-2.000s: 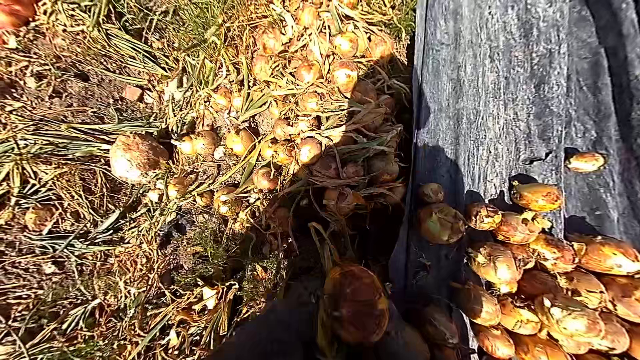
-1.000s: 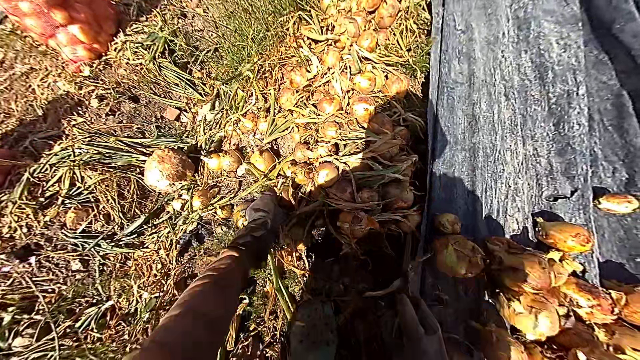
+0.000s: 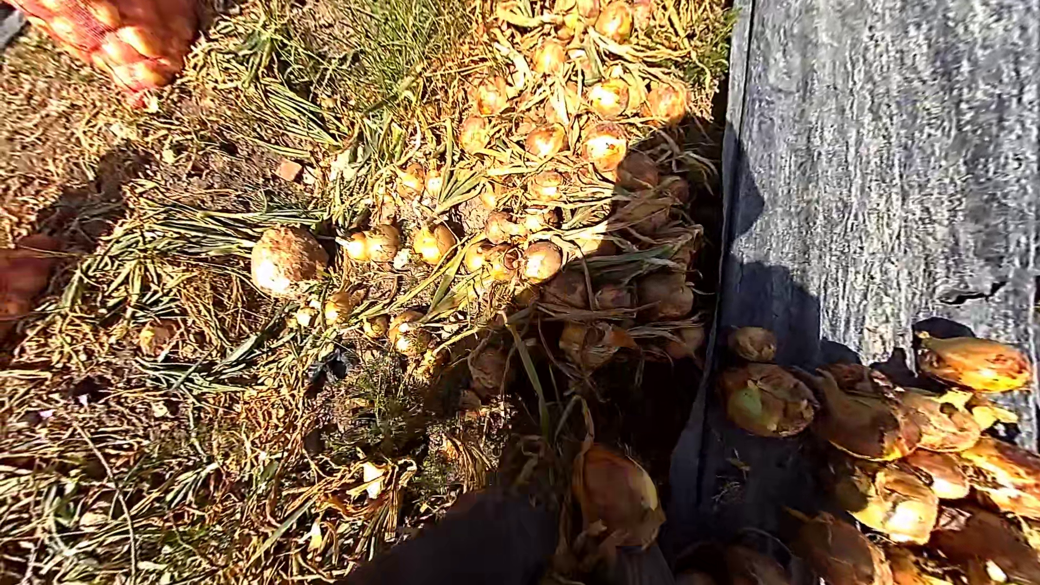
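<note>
A large yellow onion (image 3: 619, 497) with dry leaves pointing up is at the bottom, right of centre. My left hand (image 3: 487, 540) is a dark, shadowed shape reaching to its left side; its fingers cannot be made out, nor whether they grip the onion. A dim greyish shape just below the onion may be part of my right hand, but shadow and the frame edge hide what it is. Pulled onions (image 3: 543, 262) with withered leaves lie on the soil ahead. More onions (image 3: 898, 504) are heaped on grey sheeting (image 3: 886, 179) at the right.
Red mesh sacks of onions stand at the upper left (image 3: 142, 41) and, in shade, at the left edge (image 3: 23, 272). A large pale round bulb (image 3: 288, 262) rests among green leaves. Dry stalks and weeds cover the soil at left. The sheeting's edge (image 3: 735, 146) runs lengthwise.
My left arm, stretched toward the row of onions one second ago, has drawn back to the bottom. A large onion is now beside it. The onion seen low in the oldest frame was absent there one second ago.
</note>
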